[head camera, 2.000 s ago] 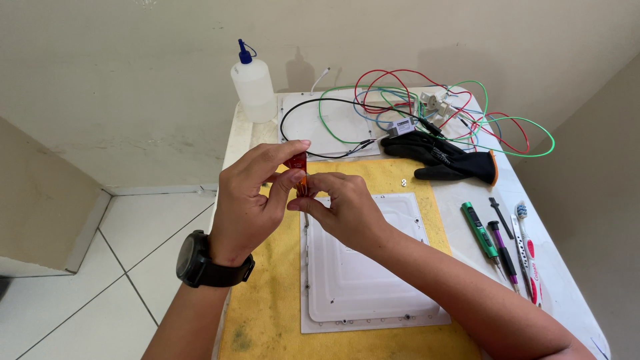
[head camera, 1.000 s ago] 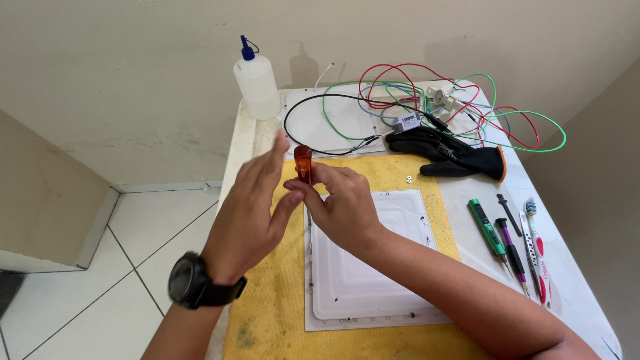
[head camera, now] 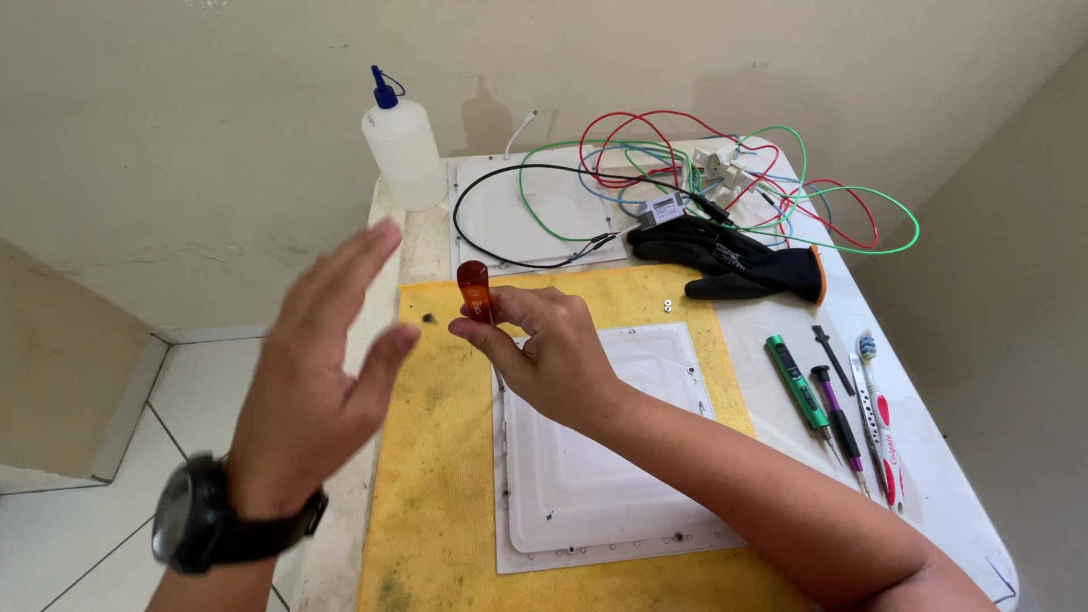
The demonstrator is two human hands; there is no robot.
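Note:
My right hand [head camera: 552, 348] grips a screwdriver by its translucent red-orange handle [head camera: 474, 291], above the left upper corner of a square white panel [head camera: 595, 476]. A bit of thin metal shaft shows below the fingers, near the panel's left edge; its tip is hard to make out. My left hand [head camera: 314, 374], slightly blurred, is raised to the left with fingers extended, thumb apart and nothing in it. A black watch is on that wrist. The panel lies on a yellow cloth [head camera: 425, 510] and has small screws or holes along its border.
Behind stand a squeeze bottle [head camera: 404, 153] and a second white panel [head camera: 527, 208] with tangled wires [head camera: 633, 127] around it. A black glove [head camera: 748, 263] lies right of that. A green pen-like screwdriver [head camera: 797, 382], purple-black screwdriver [head camera: 837, 416], tweezers [head camera: 867, 416] and toothbrush [head camera: 882, 416] lie at right.
Two seconds ago both hands were together at the red handle. My left hand has since let go and moved away to the left, while my right hand still holds the screwdriver.

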